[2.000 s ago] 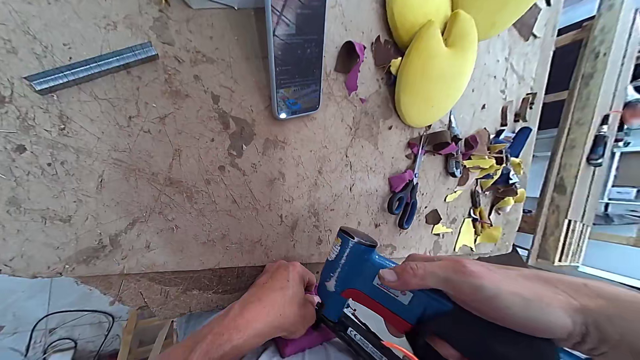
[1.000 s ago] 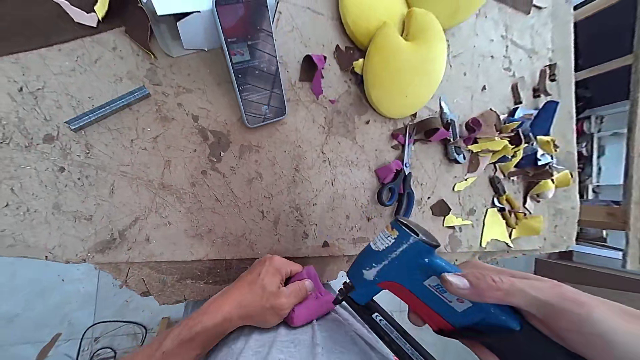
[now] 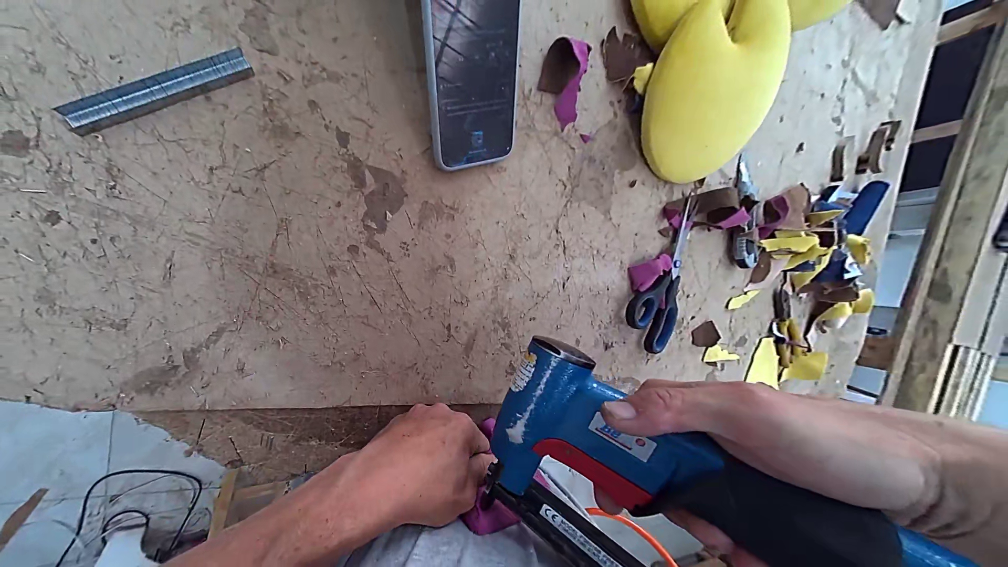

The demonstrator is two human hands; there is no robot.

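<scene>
My right hand (image 3: pixel 740 441) is wrapped around the handle of a blue pneumatic staple gun (image 3: pixel 551 417), its thumb on top of the body. The gun's nose meets a magenta upholstered piece (image 3: pixel 490 513) below the bench edge. My left hand (image 3: pixel 429 465) grips that piece right beside the nose; its fingertips are partly hidden. An orange air hose (image 3: pixel 630 526) shows behind the magazine. Scissors (image 3: pixel 665 291) with dark blue handles lie on the bench, above the gun.
On the worn wooden bench (image 3: pixel 276 315) lie a staple strip (image 3: pixel 157 90), a phone (image 3: pixel 474 87), yellow padded shapes (image 3: pixel 717 94), pliers (image 3: pixel 744 228) and many magenta, yellow and brown scraps (image 3: pixel 819 252). Black cable (image 3: pixel 142 476) lies on the floor at lower left.
The magenta piece, more exposed a second ago, is now largely covered by my left hand and the staple gun. The gun stays in my right hand. The view has shifted.
</scene>
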